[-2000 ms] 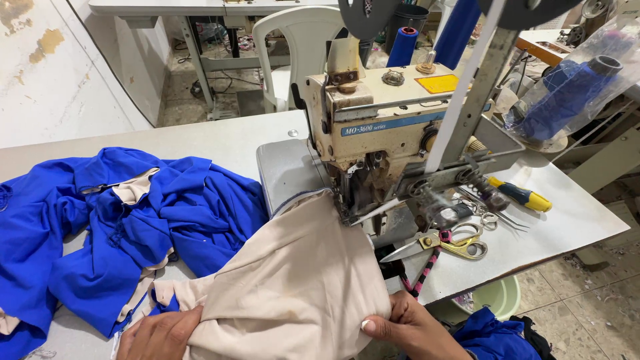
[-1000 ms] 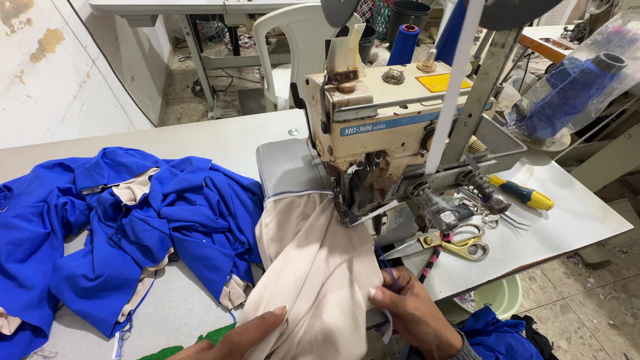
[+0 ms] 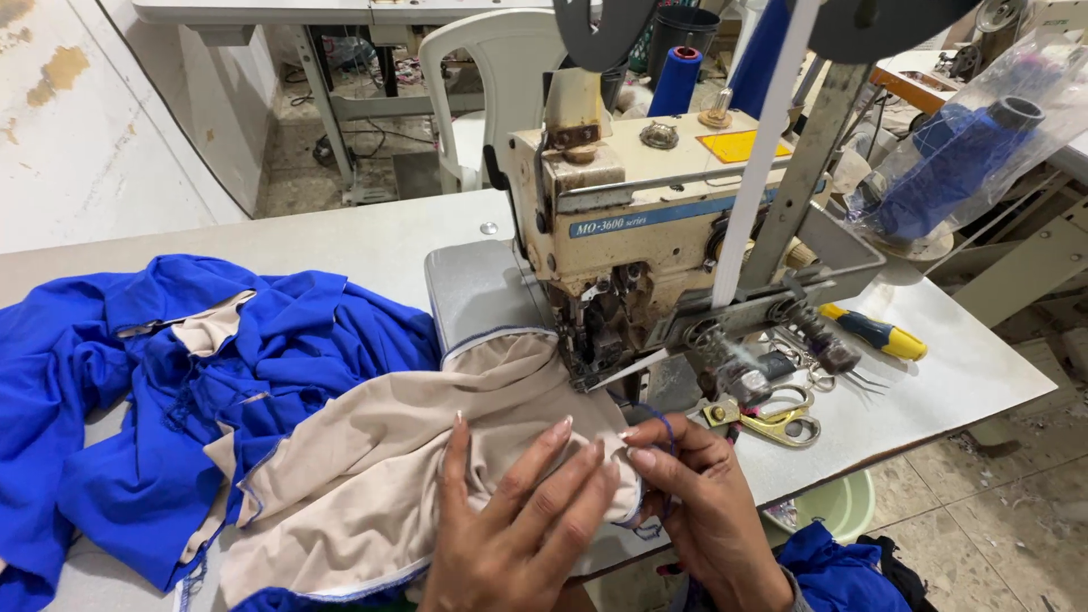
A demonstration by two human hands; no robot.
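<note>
A beige fabric piece with blue-stitched edges lies under the presser foot area of an overlock sewing machine. My left hand rests flat on it, fingers spread. At its right edge, my right hand pinches the cloth between thumb and fingertips, a loose blue thread by the fingers. White elastic tape comes down from above, and a strip of it runs into the needle area. Blue garments with beige parts are heaped at the left.
Gold-handled scissors, a yellow and black handled tool and small metal tools lie right of the machine. Below the table edge are a light green basin and blue cloth. A white plastic chair stands behind.
My left hand has moved from the cloth's lower edge onto its middle, fingers now spread. The beige cloth has shifted and spreads farther left. My right hand stays at its right edge.
</note>
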